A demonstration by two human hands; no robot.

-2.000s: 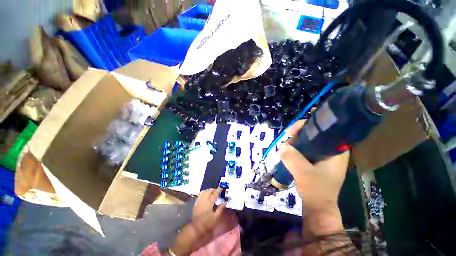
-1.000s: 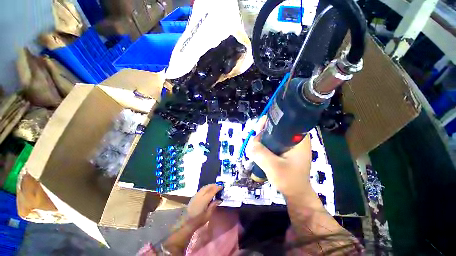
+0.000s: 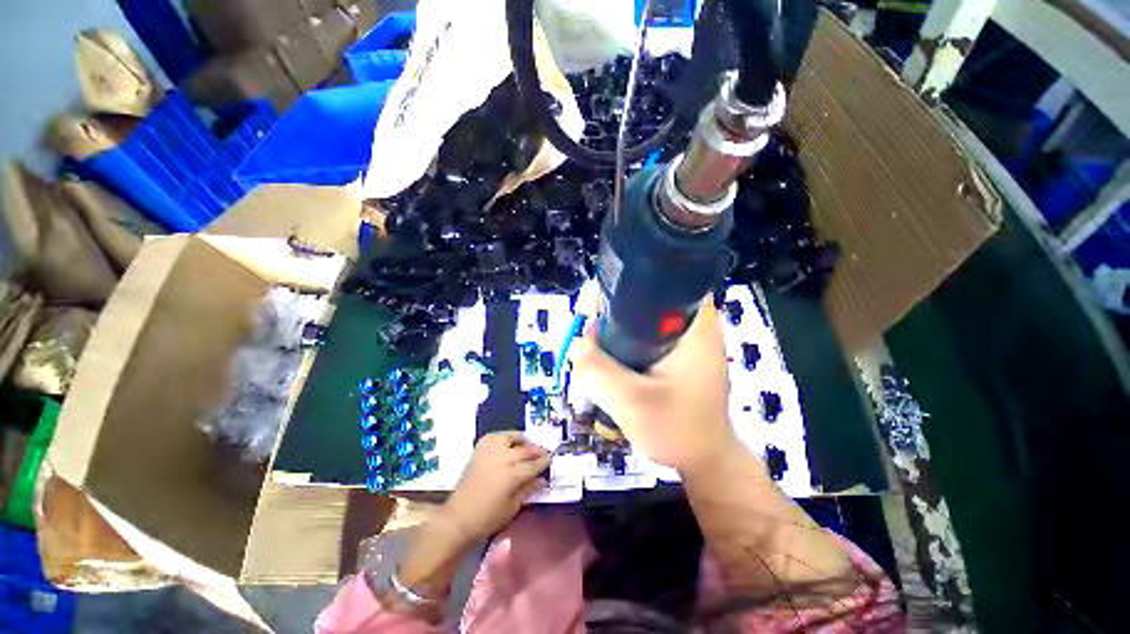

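My right hand is wrapped around the dark blue-green electric screwdriver, held tilted with its nose down at the white plastic housings. My left hand is at the lower left edge of the housings, fingers bent together near the screwdriver nose; whether it grips anything is too blurred to tell. The housings stand in a grid and hold small dark parts; two at the left show green boards. The screwdriver and my right hand hide the middle housings. Green circuit boards with blue round components stand in rows at left.
A heap of black moulded parts lies behind the grid, with a white sack. An open cardboard box with clear pieces stands left. A cardboard wall and small silvery bits are at right. A black cable loops above.
The view has shifted right. The screwdriver is more upright and remains near the front left-middle housings. The dark blue part seen at my left fingertips before no longer shows there.
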